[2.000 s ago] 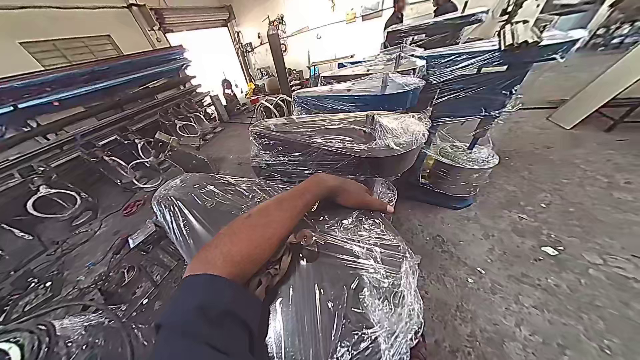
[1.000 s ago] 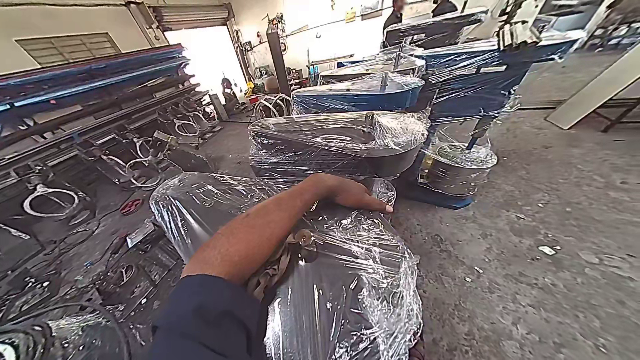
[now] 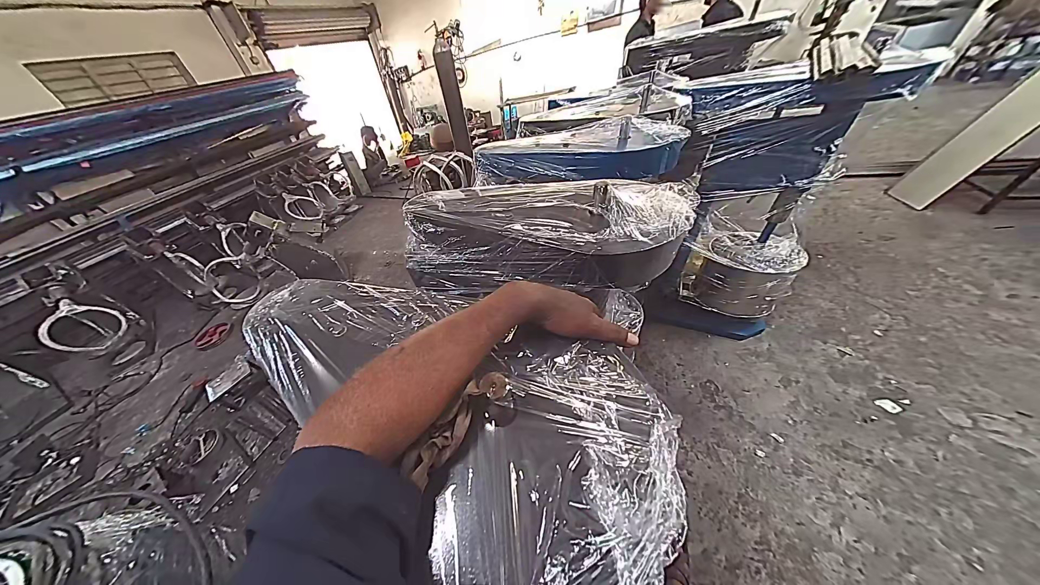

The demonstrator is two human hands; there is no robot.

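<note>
My left hand point(image 3: 573, 315) reaches in from the lower left in a dark sleeve, back of the hand up. It lies on the far part of a dark machine part wrapped in clear plastic film point(image 3: 561, 463). One digit points right along the film; the other fingers are hidden, so whether they grip cannot be told. Below the wrist, a round brownish knob point(image 3: 492, 385) and a twisted brown strip of cloth or strap point(image 3: 443, 447) show beside the film. My right hand is out of view.
Beyond stand a film-wrapped dark housing point(image 3: 544, 219), a wrapped blue one point(image 3: 585, 154) and a wrapped round drum point(image 3: 743, 272) on a blue base. Metal parts and cables litter the left floor near a rack of long bars point(image 3: 146, 154). People stand at the back point(image 3: 640, 24).
</note>
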